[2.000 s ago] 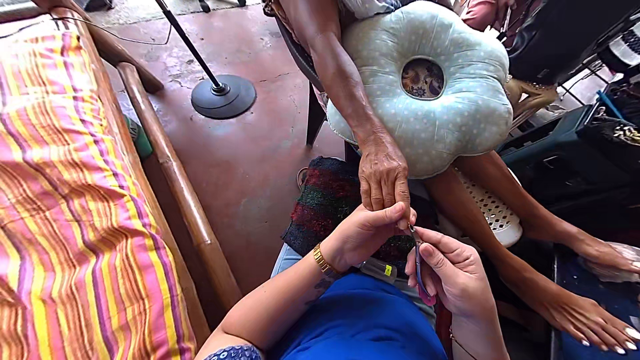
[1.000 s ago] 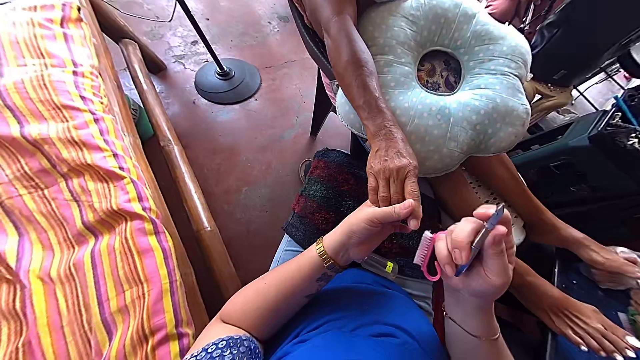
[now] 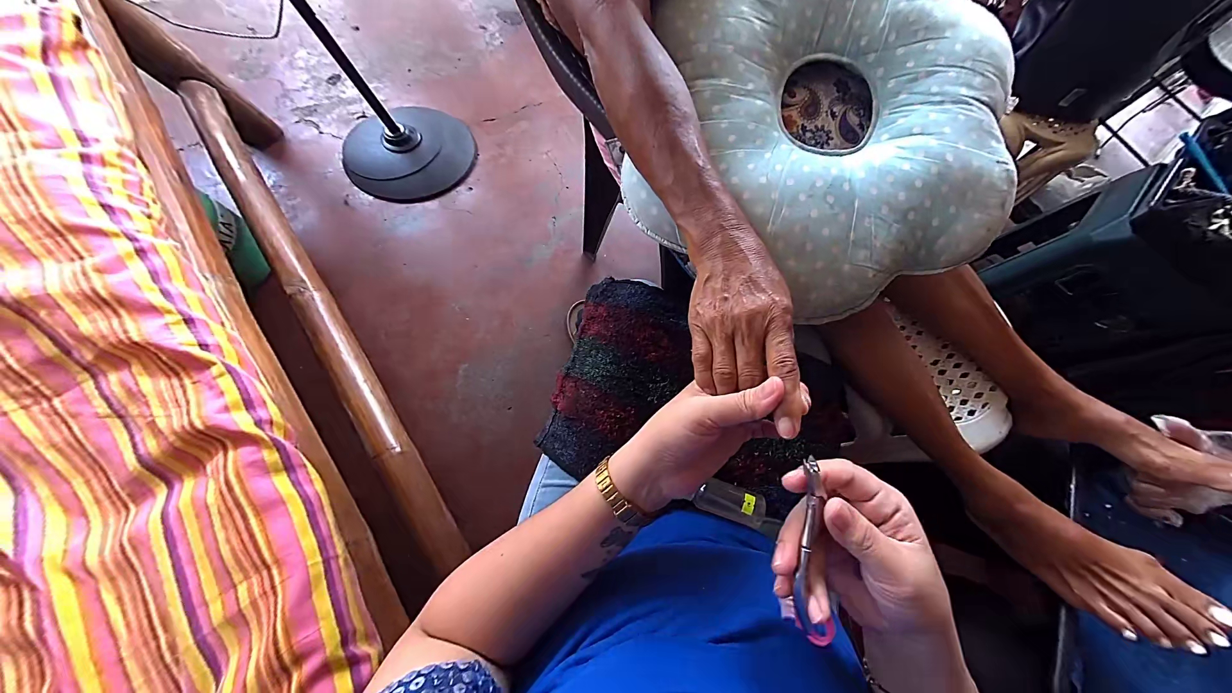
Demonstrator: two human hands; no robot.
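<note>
My left hand (image 3: 707, 433), below a gold watch, holds the fingers of another person's hand (image 3: 741, 308), its thumb across them near one extended fingertip. In my right hand (image 3: 866, 539) is a metal cuticle nipper (image 3: 809, 510), its jaws pointing up, a short way below that fingertip and apart from it. A small nail brush with a pink handle (image 3: 819, 631) is tucked in the same hand, mostly hidden by the fingers. A dark striped towel (image 3: 621, 356) lies under the hands. Near my left wrist, a clear bottle with a yellow label (image 3: 730, 502) rests in my lap.
A pale flower-shaped cushion (image 3: 924, 192) lies on the other person's lap. Bare feet (image 3: 1107, 577) extend at the right, beside a white perforated shoe (image 3: 962, 395). A round black stand base (image 3: 409, 154) is on the red floor. At left are a bamboo frame (image 3: 337, 356) and striped cloth (image 3: 144, 385).
My right hand, with the nipper and brush, was at the fingertip, moved away to the right, and is now back closer below it. My left hand keeps its hold.
</note>
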